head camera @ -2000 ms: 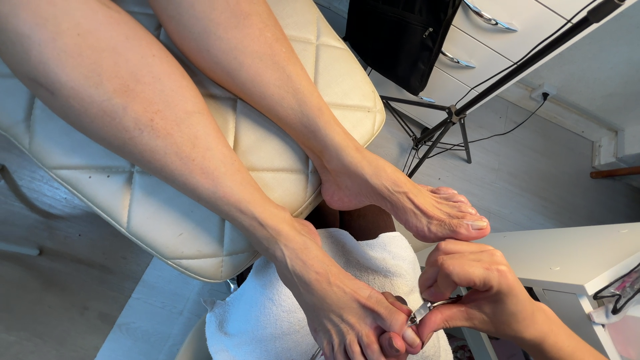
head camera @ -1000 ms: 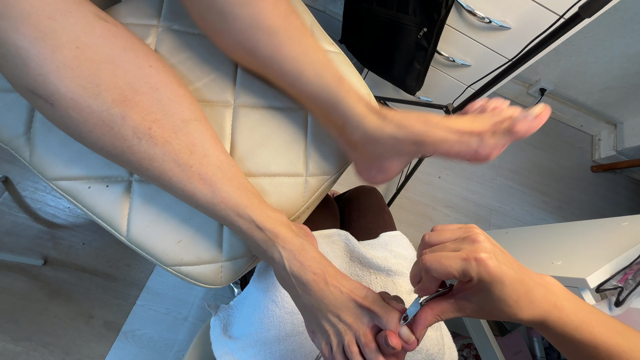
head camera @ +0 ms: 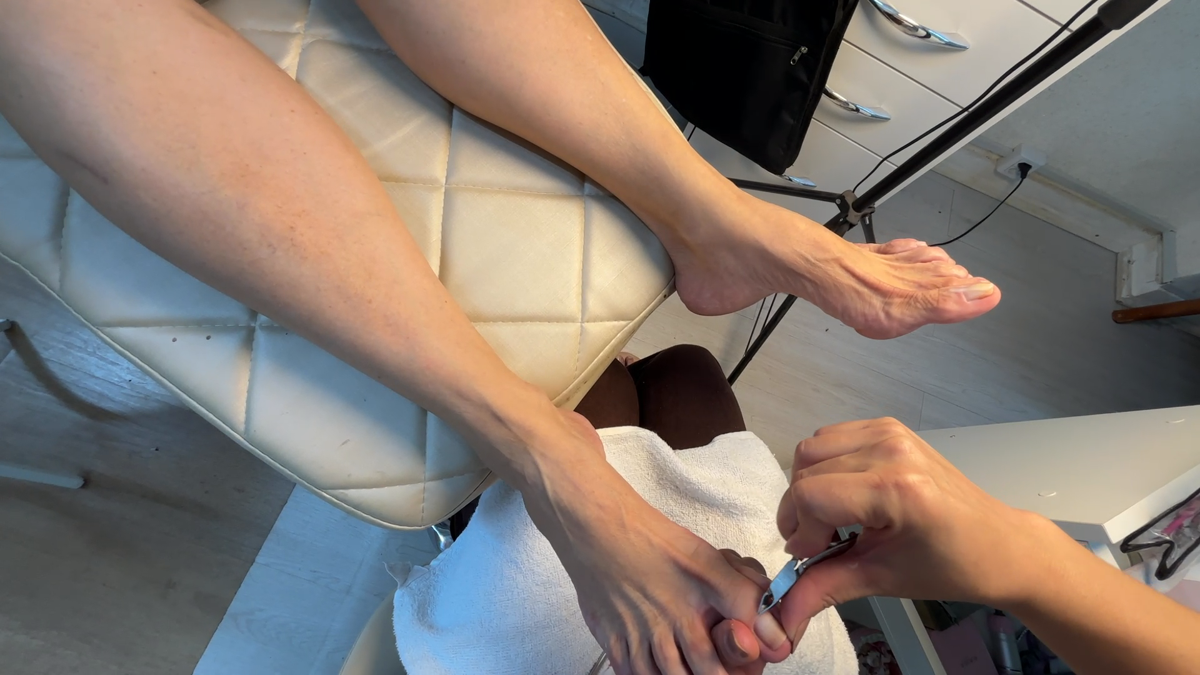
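Note:
Silver nail nippers are held in my right hand, between thumb and fingers, with their jaws at the edge of a big toe's nail. My left hand is mostly hidden beneath and behind this nearer bare foot; only fingertips show, pressed around the big toe. The foot rests over a white towel. The person's other bare foot hangs past the seat's edge, toes pointing right, above and apart from my hands.
Both legs lie across a cream quilted seat. Dark-clad knees show behind the towel. A black stand with a cable and a black bag are near white drawers. A white shelf unit stands at the right.
The farther foot has moved up and to the right from its place near my right hand, then come slightly back down. Both my hands have stayed at the nearer foot's big toe.

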